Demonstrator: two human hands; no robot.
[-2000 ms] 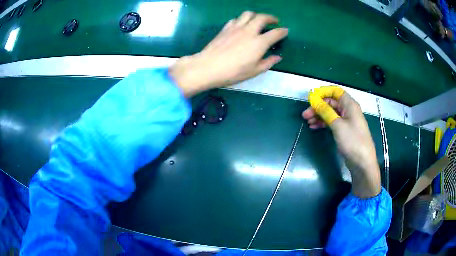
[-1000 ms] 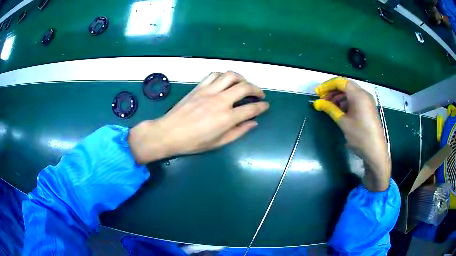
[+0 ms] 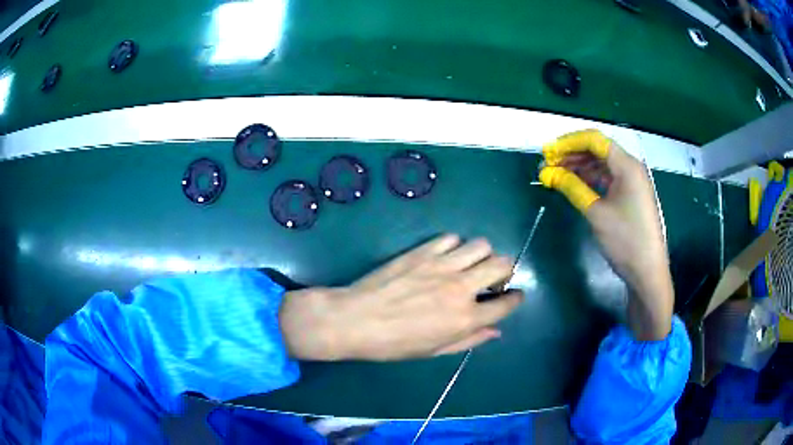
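Observation:
Round black parts with silver dots lie on the dark-green bench; the rightmost point(image 3: 411, 175) is beyond my left hand. My left hand point(image 3: 404, 304) is bare, palm down over the long thin silver stick point(image 3: 443, 395), covering its middle. Something dark shows between its fingers, but I cannot tell whether it is held. My right hand point(image 3: 622, 195), with yellow covers on thumb and finger, pinches a tiny silver piece point(image 3: 536, 182) at its fingertips, just beyond the stick's far end.
A white rail point(image 3: 391, 117) separates the bench from the green belt point(image 3: 417, 52), which carries more black parts, one at right point(image 3: 562, 78). An open brown carton point(image 3: 739, 282) with clear plastic and a yellow-and-blue fan point(image 3: 783, 261) stand at right. Another person's blue sleeve shows top right.
My left hand has moved from near the rail toward me and right, onto the stick, uncovering several black parts. My right hand has barely moved. Black parts on the belt have shifted left.

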